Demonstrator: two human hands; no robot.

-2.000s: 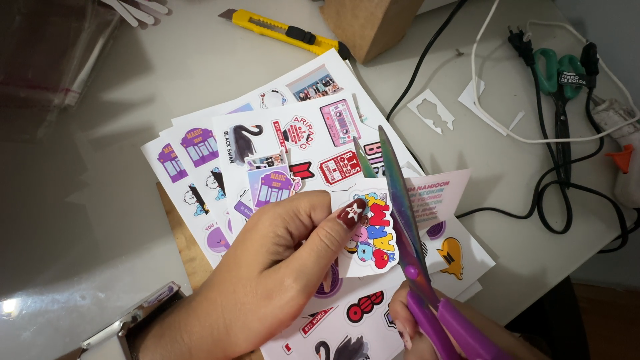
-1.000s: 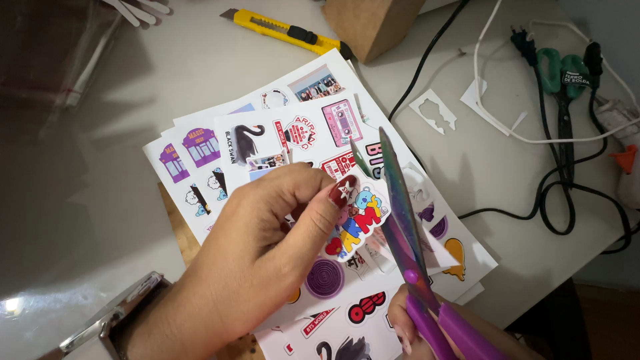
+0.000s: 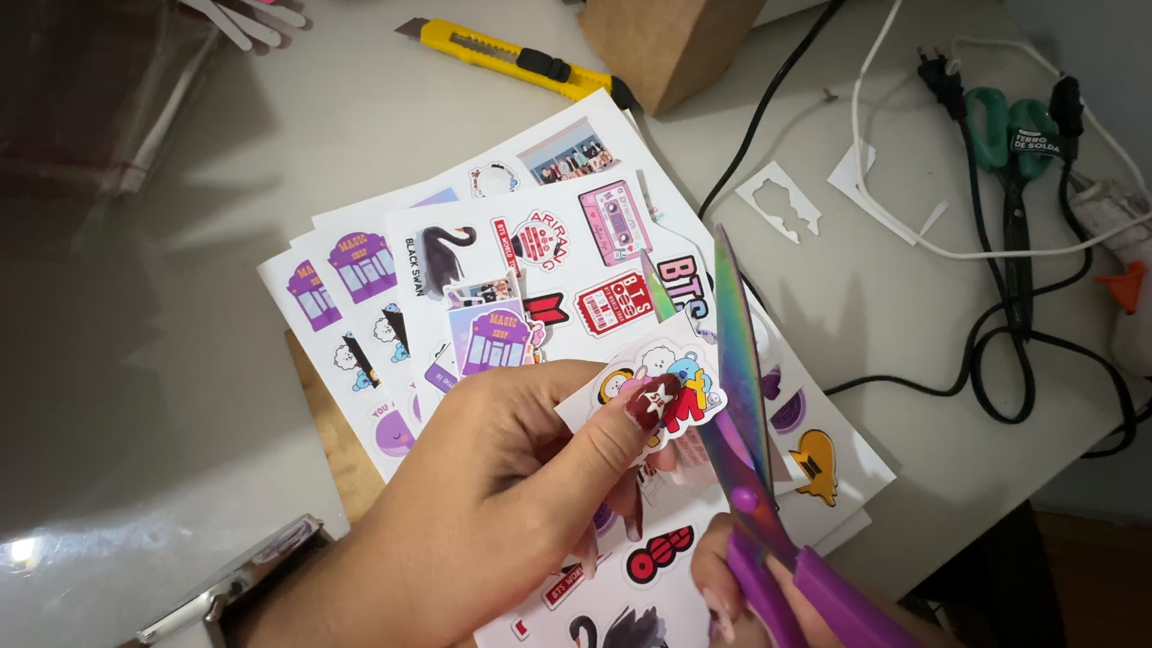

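Observation:
Between thumb and fingers, my left hand (image 3: 540, 468) pinches a small paper sticker (image 3: 670, 369) printed with cartoon characters and colourful letters. My right hand (image 3: 733, 585), partly out of the frame at the bottom, grips purple-handled scissors (image 3: 765, 504) with iridescent blades. The blades stand apart, pointing up the view, with the sticker's right edge against them. Beneath both hands lie overlapping printed sticker sheets (image 3: 576, 216). A cut purple shop sticker (image 3: 495, 337) rests on the top sheet, just above my left hand.
A yellow utility knife (image 3: 513, 58), blade exposed, lies beyond the sheets beside a brown cardboard box (image 3: 666, 45). Paper offcuts (image 3: 783, 202) lie to the right. Black (image 3: 972, 360) and white cables (image 3: 954, 252) loop near green-handled scissors (image 3: 1017, 135). Clear plastic (image 3: 81, 108) is at upper left.
My left hand has turned the sticker between its fingers; its tilt and the side facing the blades differ from the earlier frames. The scissors have stayed in nearly the same place.

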